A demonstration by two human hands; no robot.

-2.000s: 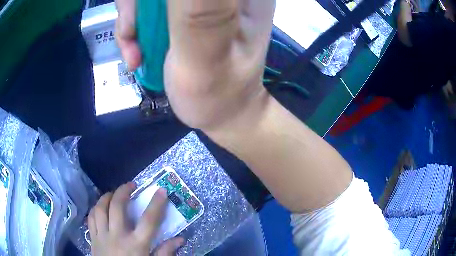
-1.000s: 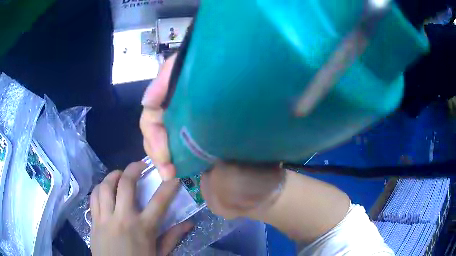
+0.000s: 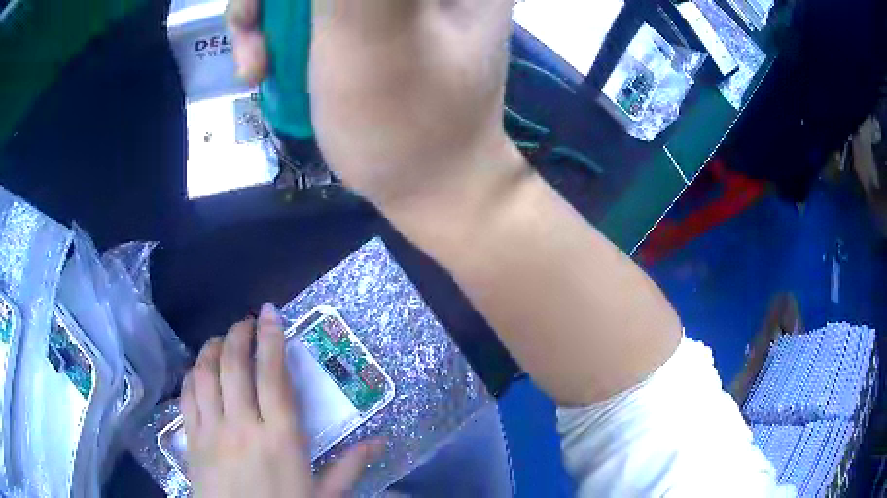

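A white housing (image 3: 326, 413) with a green circuit board (image 3: 342, 362) at its upper right end lies on a bubble bag (image 3: 408, 340). My left hand (image 3: 238, 413) rests flat on the housing's lower left part, fingers pointing up. My right hand (image 3: 408, 97) is raised in front of the screw feeder (image 3: 229, 146) and grips the teal-green electric screwdriver (image 3: 285, 73), which is cut off by the top edge. Its tip is over the feeder's pick-up head; the bit and any screw cannot be made out.
Bagged units (image 3: 73, 360) stand in film at the left. More units on bubble bags (image 3: 647, 88) lie at the upper right, with thin green handles (image 3: 545, 136) behind my wrist. Stacked white pieces (image 3: 812, 389) are at the right by the blue floor (image 3: 545, 438).
The screwdriver and my right hand have moved from above the housing up to the feeder. The circuit board is uncovered. My left hand has shifted slightly on the housing.
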